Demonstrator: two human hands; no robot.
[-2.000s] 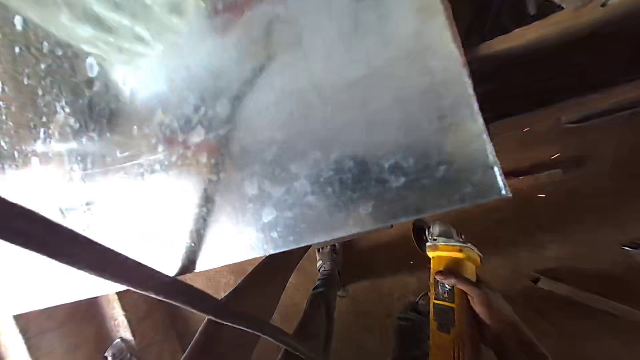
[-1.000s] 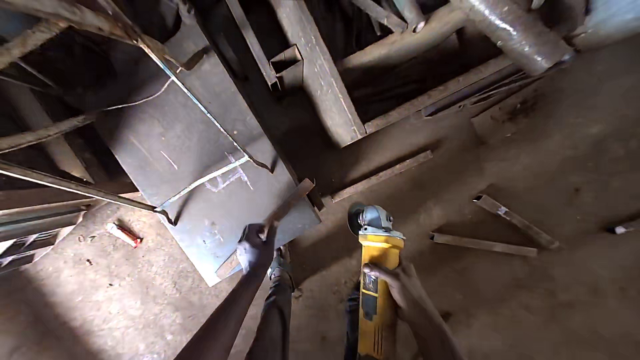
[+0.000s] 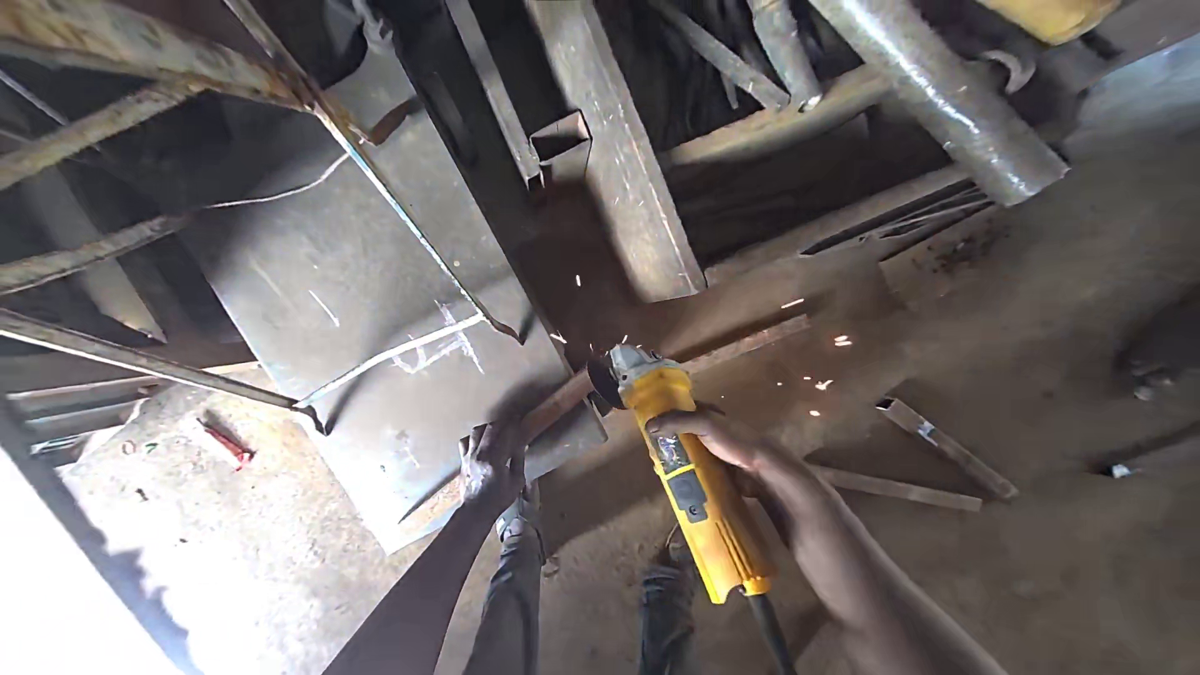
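Observation:
My right hand [image 3: 708, 439] is closed around the body of a yellow angle grinder [image 3: 698, 487], just behind its metal gear head. The grinder's dark disc [image 3: 605, 380] is against or very near the end of a flat brown metal bar [image 3: 560, 405], and sparks fly around it. My left hand [image 3: 492, 459] grips that bar over the lower edge of a large grey metal sheet [image 3: 441, 375] with chalk marks. The lower end of the bar is partly hidden by the hand.
Rusty metal frame bars [image 3: 412, 220] cross above the sheet. Rectangular steel tubing [image 3: 623, 150] and a round pipe [image 3: 947, 103] lie at the top. Short metal pieces [image 3: 947, 448] rest on the floor at the right, a red object [image 3: 225, 443] at the left. A power cord trails from the grinder.
The view has swung widely since the first frame. Since one second ago, the grinder's disc has come to the bar held in my left hand, and sparks now show there.

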